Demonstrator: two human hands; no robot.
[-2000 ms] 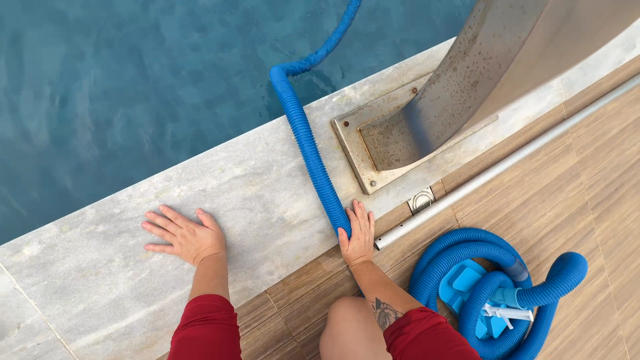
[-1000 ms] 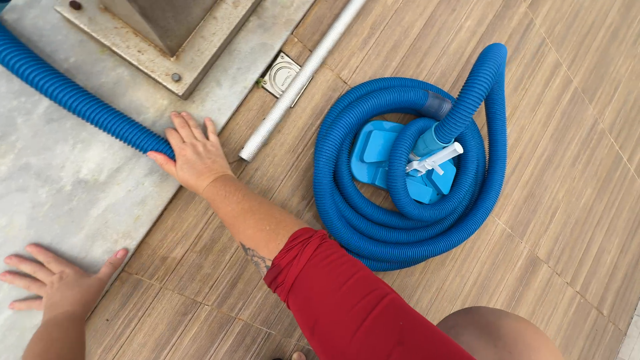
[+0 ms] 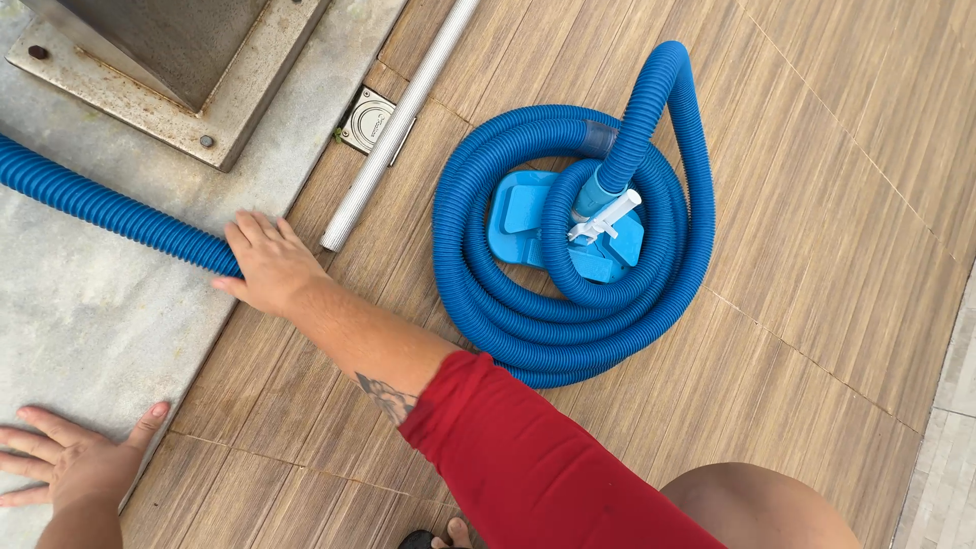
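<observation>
My right hand (image 3: 271,263) lies over the end part of a blue corrugated pool hose (image 3: 114,213), its thumb and fingers around the hose at the marble edge; the hose tip is hidden under the palm. Flat on the grey marble coping (image 3: 91,343), at the lower left, rests my left hand (image 3: 84,465) with its fingers spread, holding nothing. A second blue hose (image 3: 488,320) lies coiled on the wood-look floor, right of my right hand. Within the coil sits a light-blue pool vacuum head (image 3: 526,217) with a white handle fitting (image 3: 610,217), joined to the hose's cuff.
A rusty metal base plate (image 3: 221,141) is bolted to the marble at the upper left. A ridged aluminium pole (image 3: 396,130) lies on the floor tiles, crossing a square metal drain cover (image 3: 370,118). My bare knee (image 3: 755,503) and part of my foot (image 3: 454,531) are at the bottom.
The view has swung far right from the pool toward the coiled hose. My right hand stays on the hose and my left hand stays spread on the marble.
</observation>
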